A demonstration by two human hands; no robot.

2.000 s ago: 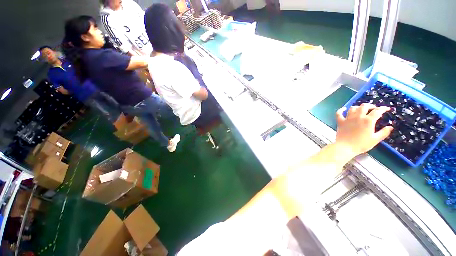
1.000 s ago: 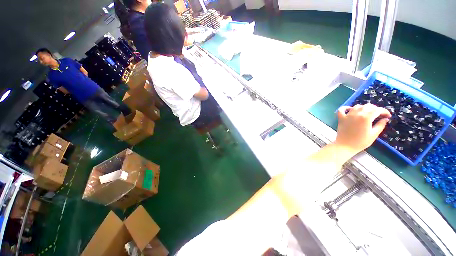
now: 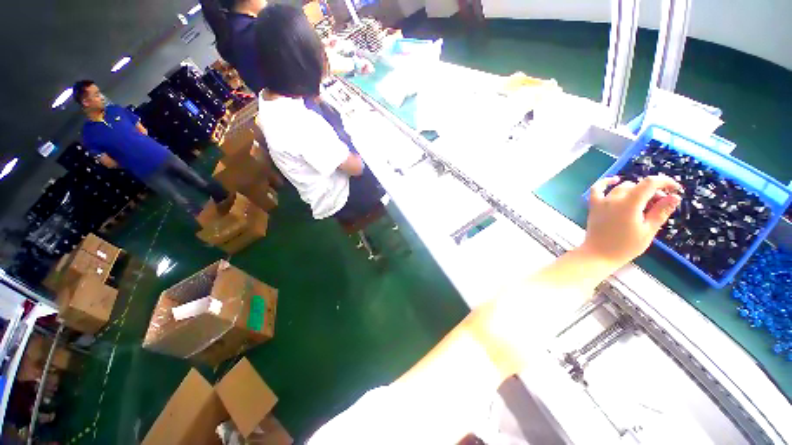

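Note:
The blue parts bin (image 3: 726, 282) stands at the right, filled with small black parts (image 3: 714, 217) that show silver glints. My left hand (image 3: 622, 217) is over the bin's near left side, palm down. Its fingers are curled and the thumb and index fingertips are close together above the parts. Whether a small part is between them is too small to tell. A loose heap of small blue parts (image 3: 768, 295) lies right of the bin, cut off by the picture's edge. My right hand is not in view.
The conveyor rail (image 3: 486, 198) runs diagonally past the bin, under my forearm. Green mat (image 3: 569, 184) lies beneath the bin. A person in a white shirt (image 3: 300, 152) is beside the line, with another behind. A person in blue (image 3: 130, 143) stands farther left. Open cartons (image 3: 247, 313) are on the floor.
My left hand's fingers were spread over the parts, then curled, and now the thumb and index tips are raised and close together. People at the left have shifted; one has left view.

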